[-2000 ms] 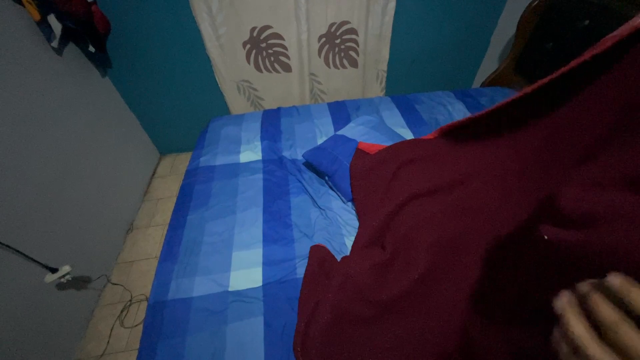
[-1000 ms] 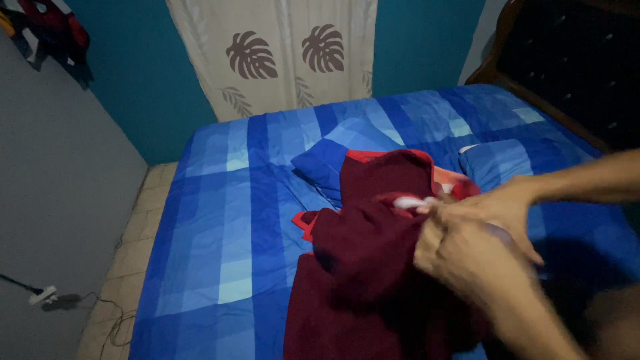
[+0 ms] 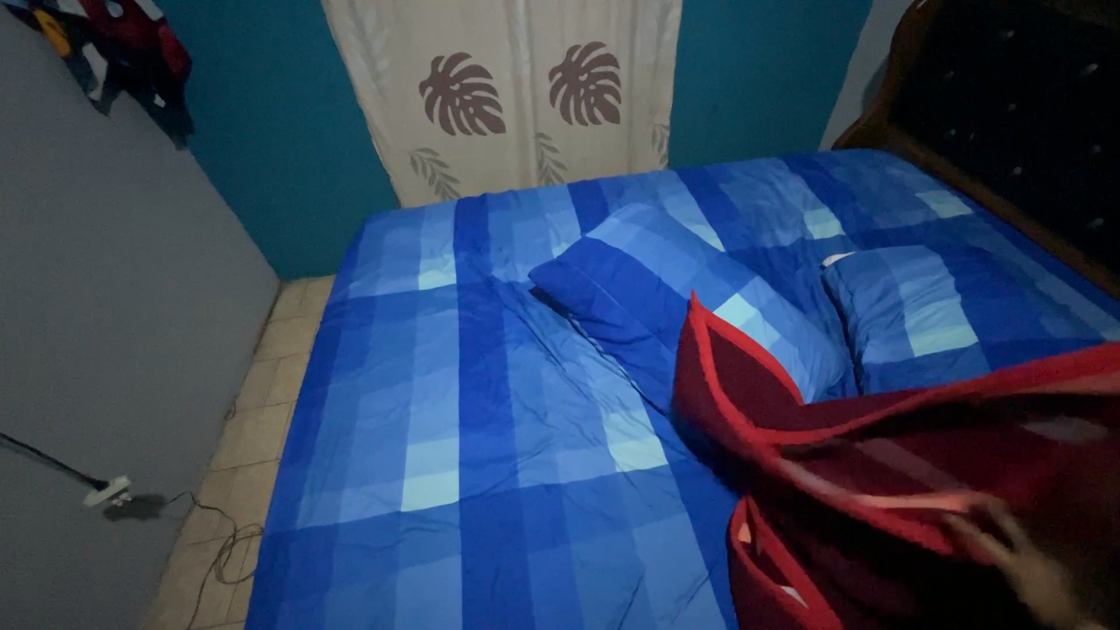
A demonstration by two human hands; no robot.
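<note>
A dark red blanket with brighter red edging hangs in folds over the lower right of the bed. At the lower right my left hand, blurred and in shadow, grips a fold of it. My right hand is out of view; the blanket runs up and out past the right edge of the picture. One pointed corner of the blanket lies against a blue checked pillow. A second blue pillow rests to the right, behind the blanket. Under them is a blue checked bedspread.
A dark tufted headboard with a wooden frame stands at the upper right. Behind the bed hangs a leaf-print curtain. At left are a grey wall, a white plug and a loose cable on the tiled floor.
The blanket, bunched between both hands a second ago, is now spread toward the right with its edging showing. Both pillows are more exposed. My right hand has left the view.
</note>
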